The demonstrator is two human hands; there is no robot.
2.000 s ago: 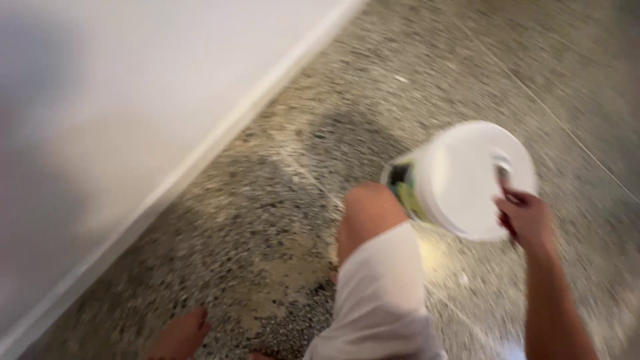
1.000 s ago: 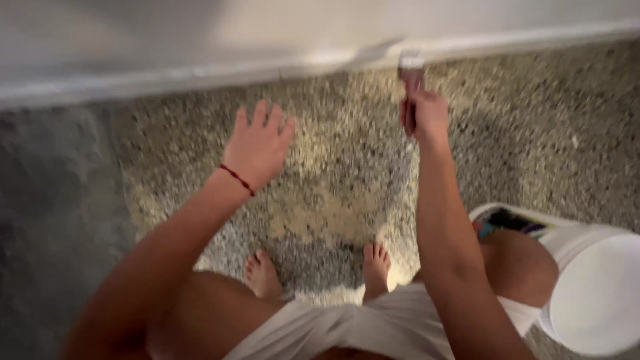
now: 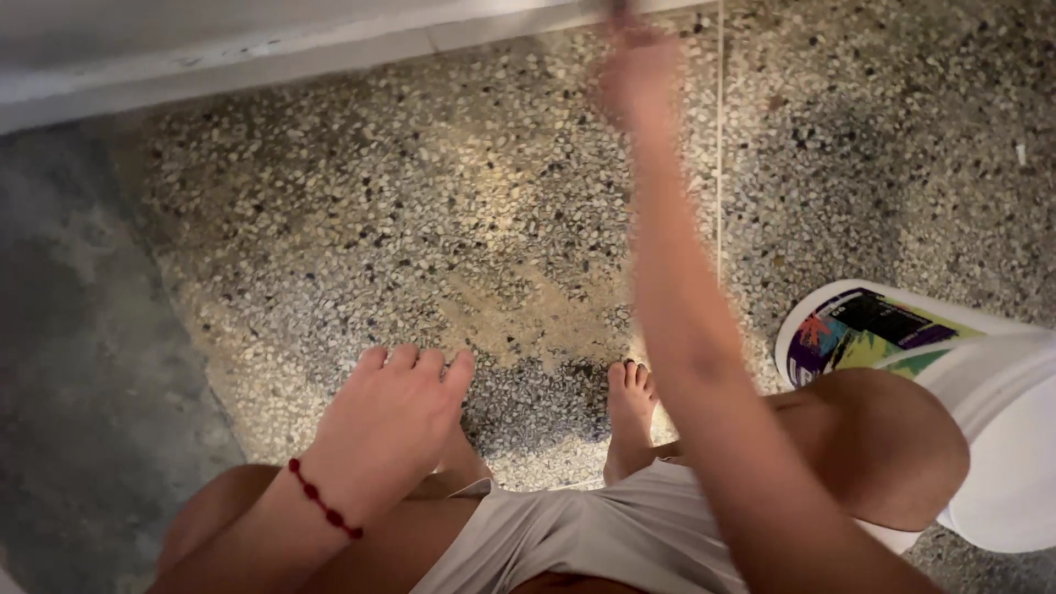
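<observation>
My right hand (image 3: 642, 78), blurred by motion, is at the top edge near the foot of the white wall (image 3: 313, 49). Its fingers are closed around the dark handle of a paintbrush (image 3: 620, 12), whose head lies out of view. My left hand (image 3: 396, 404), with a red beaded bracelet on the wrist, hovers back up above my left foot and holds nothing visible. To the right of my right knee stands a white plastic bucket (image 3: 1011, 396) with a colourful label.
Speckled terrazzo floor (image 3: 371, 214) runs up to the wall's base, with a pale joint line crossing it. A smooth grey floor area (image 3: 91, 330) lies at the left. My bare right foot (image 3: 631, 412) and both knees are close below my arms.
My left hand has drawn back from near the wall toward my knees. My right hand still grips the brush by the wall. Two seconds ago it held the brush over the bucket.
</observation>
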